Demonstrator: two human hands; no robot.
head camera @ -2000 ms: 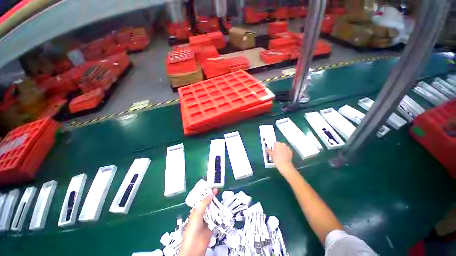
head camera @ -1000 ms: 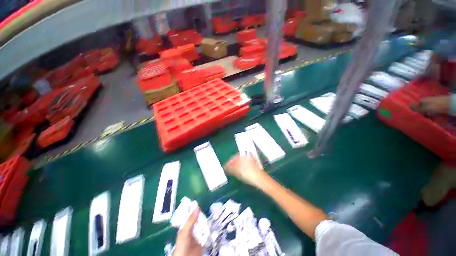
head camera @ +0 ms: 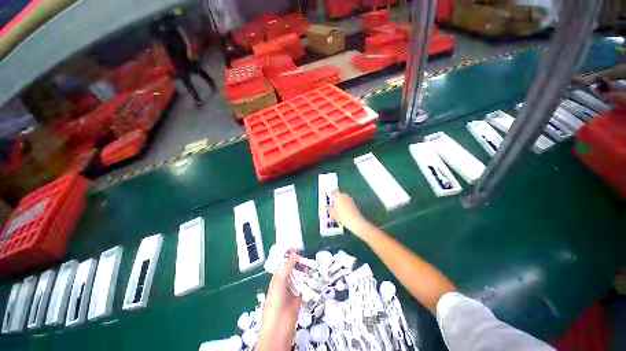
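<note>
My left hand (head camera: 280,301) holds a bunch of white charging cables at the front, over a loose heap of the same cables (head camera: 360,308). My right hand (head camera: 345,210) is over a narrow white box base (head camera: 329,223) with a dark watch in it; its fingertips are inside the box. Whether the fingers hold a cable cannot be told. Left of it lie a plain white lid (head camera: 288,218) and a box base with a dark watch (head camera: 249,240). Another plain lid (head camera: 381,182) lies to the right.
More white boxes and lids run in a row to both sides. A red compartment tray stack (head camera: 309,130) stands beyond the row, with red trays at far left (head camera: 41,219) and right. Metal posts (head camera: 528,103) rise at the right. Another person's hand (head camera: 604,77) shows at far right; someone stands behind.
The view has swung back to the right. The row of boxes has shifted left relative to the tray stack. My right hand is over a different box; my left hand still holds cables.
</note>
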